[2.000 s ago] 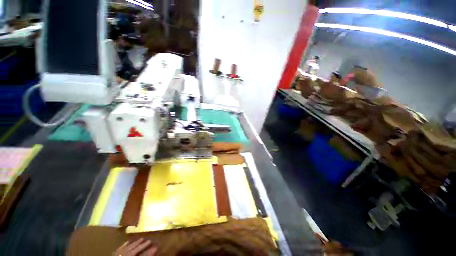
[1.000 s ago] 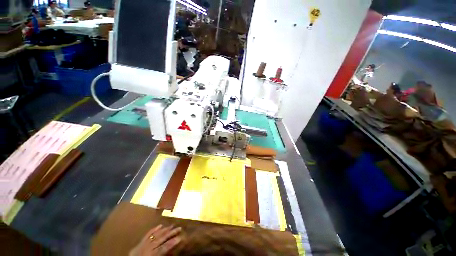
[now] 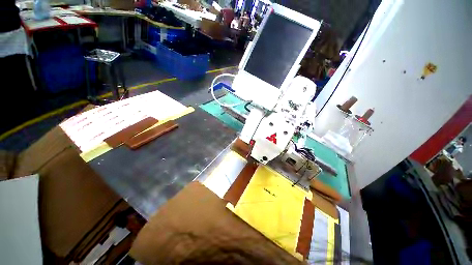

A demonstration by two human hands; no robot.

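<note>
The yellow-edged sewing template (image 3: 269,199) lies on the dark tabletop, tilted in the picture, its far end under the white sewing machine head (image 3: 274,132). Dark red-brown strips (image 3: 305,227) show in slots on both sides of its yellow middle. A large brown panel (image 3: 178,220) covers its near end and hangs toward me, blurred at the bottom. Neither my left hand nor my right hand can be made out.
Two spare brown strips (image 3: 150,135) lie on the pink-white printed sheet (image 3: 111,116) at left. Stacked brown panels (image 3: 72,191) and a pale board (image 3: 19,220) are at lower left. The control screen (image 3: 279,52) stands behind; a white partition (image 3: 409,114) rises at right.
The view has swung left and tilted, bringing the stacked panels and pale board in. The hand seen on the brown panel before no longer shows. The template still lies under the machine head.
</note>
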